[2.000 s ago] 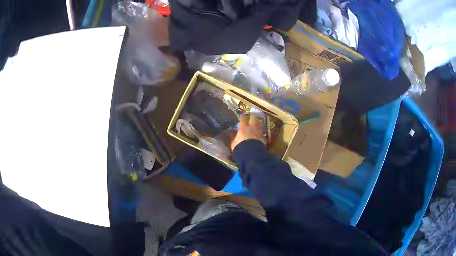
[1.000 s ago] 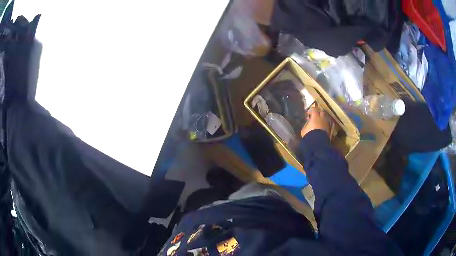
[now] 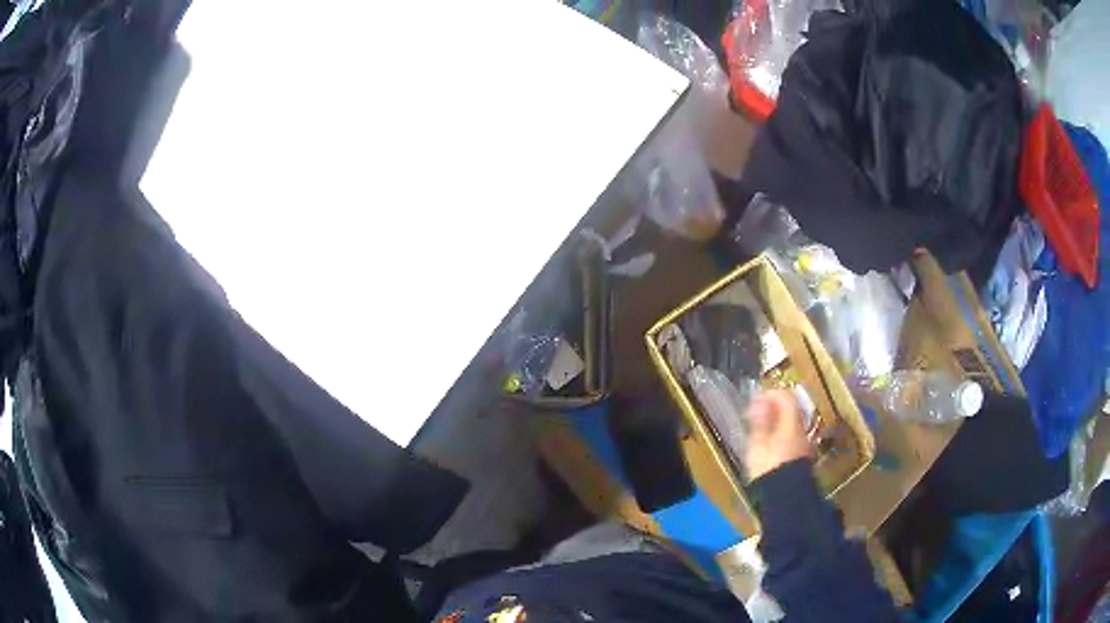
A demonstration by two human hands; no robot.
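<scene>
A yellow-edged open box sits right of centre, with clear bags and small items inside. My right hand is over its near right part, in a dark sleeve, fingers bent and blurred; whether it holds anything is hidden. My left hand is not in view. A black garment with a pocket-like seam hangs or lies along the left side, beside the bright white table top.
A clear bottle with a white cap lies right of the box on brown cardboard. A black cloth heap is beyond it, near a red basket. A blue bin stands lower right. Clear bags lie behind the box.
The view has turned left, so the box sits farther right and lower and more black garment shows. My right hand stays at the box, now raised nearer its close edge.
</scene>
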